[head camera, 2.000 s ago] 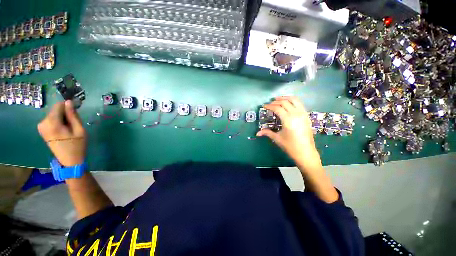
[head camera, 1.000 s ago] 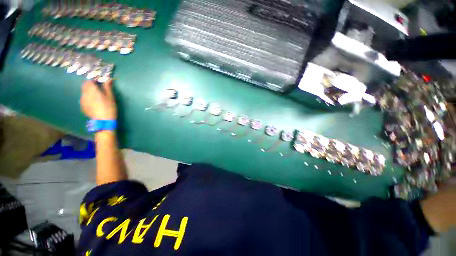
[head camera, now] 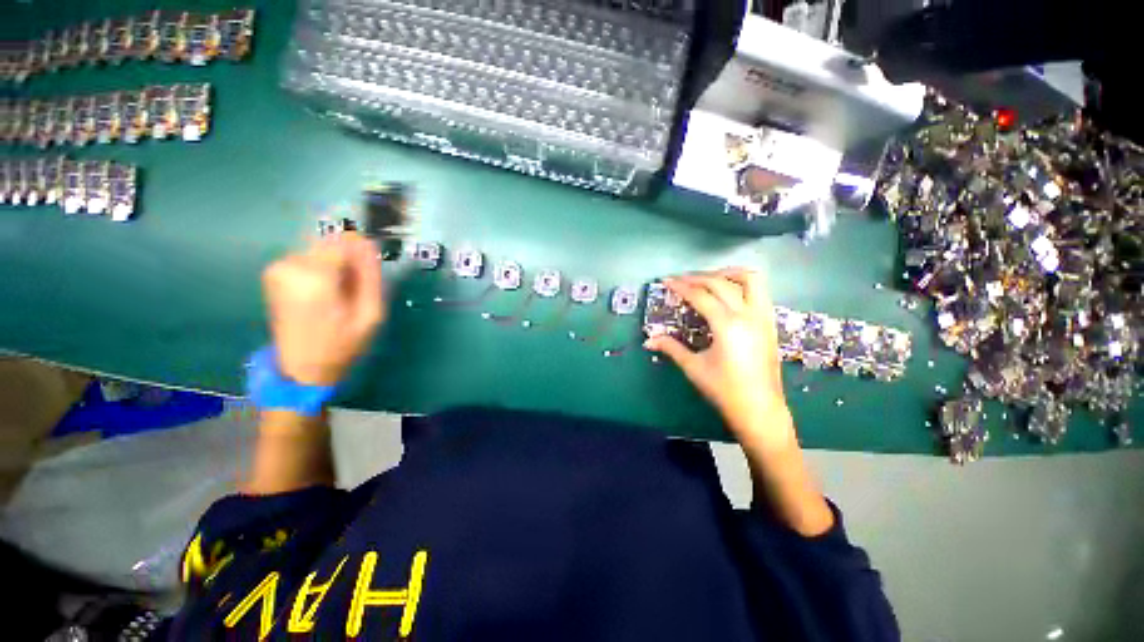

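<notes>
My left hand, with a blue wristband, holds a dark circuit board over the left end of the lens mounts. That board is blurred, and the hand hides some mounts. Small square wired lens mounts lie in a line, thin leads towards me. My right hand holds a circuit board by its near and far edges, thumb nearest me, at the left end of the near board row. The hand hides part of this row.
Three board rows lie at the far left. Stacked clear blister trays stand behind the mounts. Right of them is the white-silver screw feeder. A large heap of modules covers the right side. Tiny loose pieces lie near the bench's front edge.
The view has swung back. My left hand has moved from the left board rows to the mounts, holding a dark board. My right hand has come from the right edge onto the near row's board.
</notes>
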